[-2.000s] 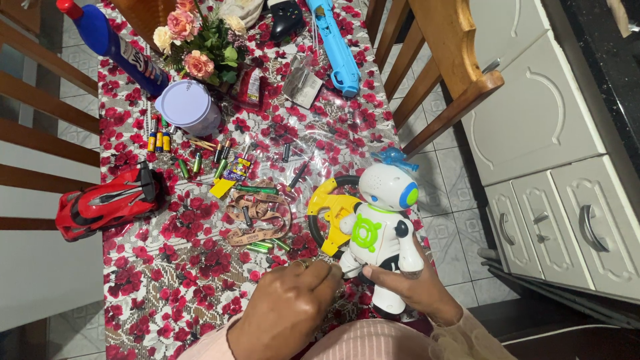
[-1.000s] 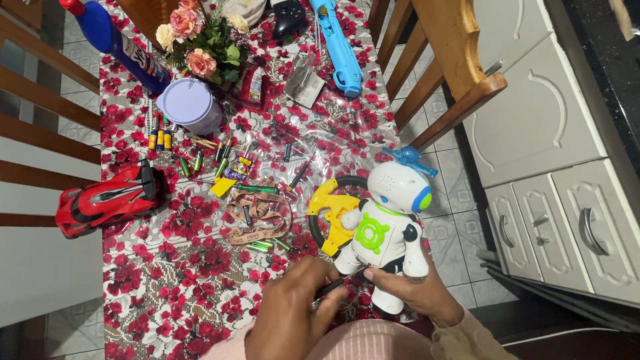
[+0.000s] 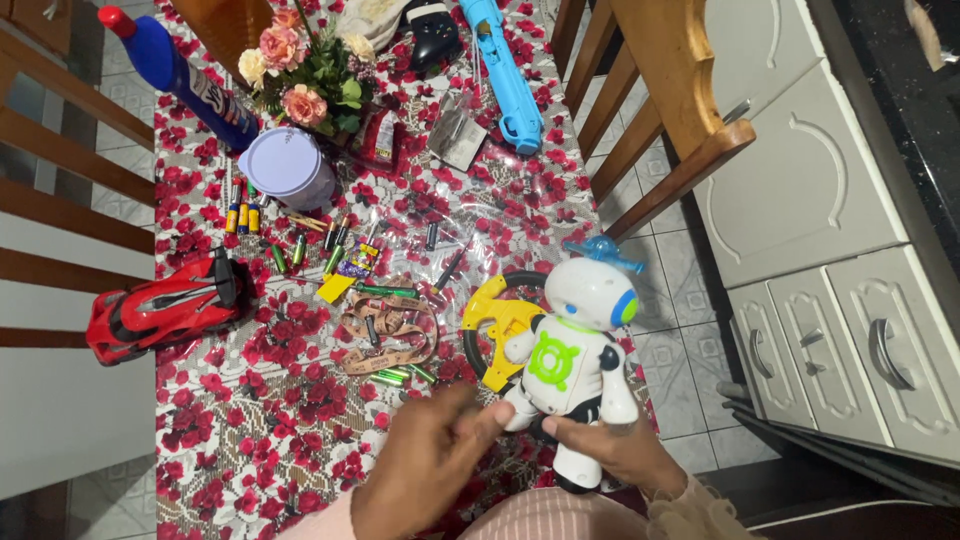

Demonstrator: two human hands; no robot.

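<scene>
A white toy robot (image 3: 574, 360) with a green chest emblem and a blue propeller on its head leans over the table's near right edge. My right hand (image 3: 626, 446) grips it around the lower body and leg. Beside its other leg is my left hand (image 3: 442, 442), blurred, with thumb and fingers bent close to that foot; whether anything is between them cannot be told. Behind the robot lies a yellow and black toy steering wheel (image 3: 491, 330). A coiled tape measure (image 3: 390, 360), a green-handled screwdriver (image 3: 386, 290) and loose green batteries (image 3: 390, 376) lie left of the wheel.
On the floral tablecloth (image 3: 247, 427) are a red toy car (image 3: 165, 307), a lidded lilac container (image 3: 289, 169), a blue bottle (image 3: 187, 82), a flower arrangement (image 3: 307, 75), a black game controller (image 3: 431, 37) and a blue toy gun (image 3: 502, 75). A wooden chair (image 3: 675, 90) stands at the right.
The dark, slender object seen in my left hand one second ago is no longer visible there. My right hand has kept hold of the robot, which tilted its head rightward since the earliest frame.
</scene>
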